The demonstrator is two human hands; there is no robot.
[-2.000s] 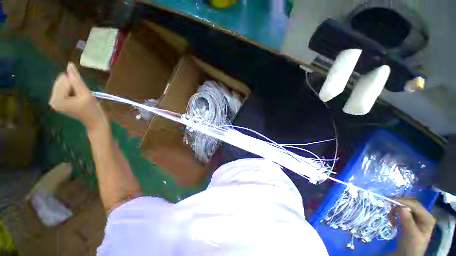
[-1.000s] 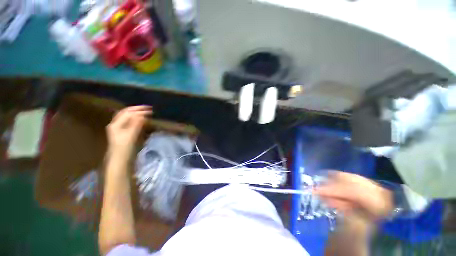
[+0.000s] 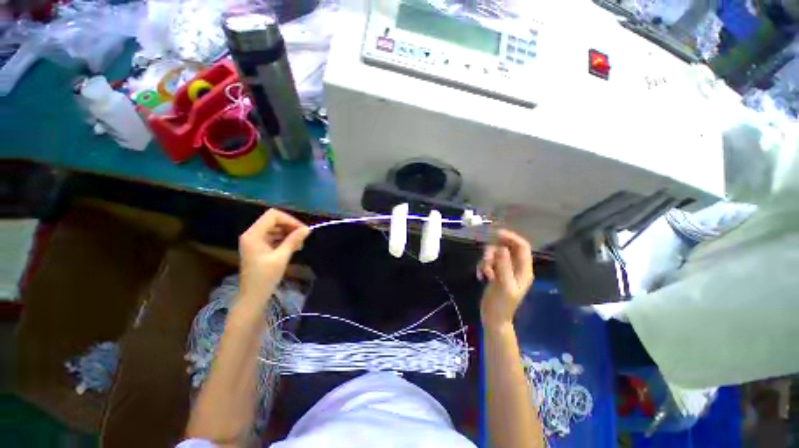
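A white cable (image 3: 346,220) runs from my left hand (image 3: 273,243) to the right, across the two white winding posts (image 3: 414,234) on the front of the off-white machine (image 3: 526,131). My left hand pinches the cable between thumb and fingers. White connectors (image 3: 473,218) show at the cable's right end, by the spindle head. My right hand (image 3: 505,267) is just right of and below them, fingers apart, apparently touching nothing. An uncoiled cable bundle (image 3: 377,357) lies straight across the lap area below the posts.
A blue tray (image 3: 596,350) at right holds small coils (image 3: 561,394). Open cardboard boxes (image 3: 158,315) with looped cables stand lower left. A red tape dispenser (image 3: 180,118) and a metallic flask (image 3: 267,87) are on the green bench. Dark metal arms (image 3: 613,223) stick out at the machine's right.
The view has turned up to the machine. Both hands have moved to the winding posts. A cable now lies across the posts, pinched in my left hand; my right hand is off the cable.
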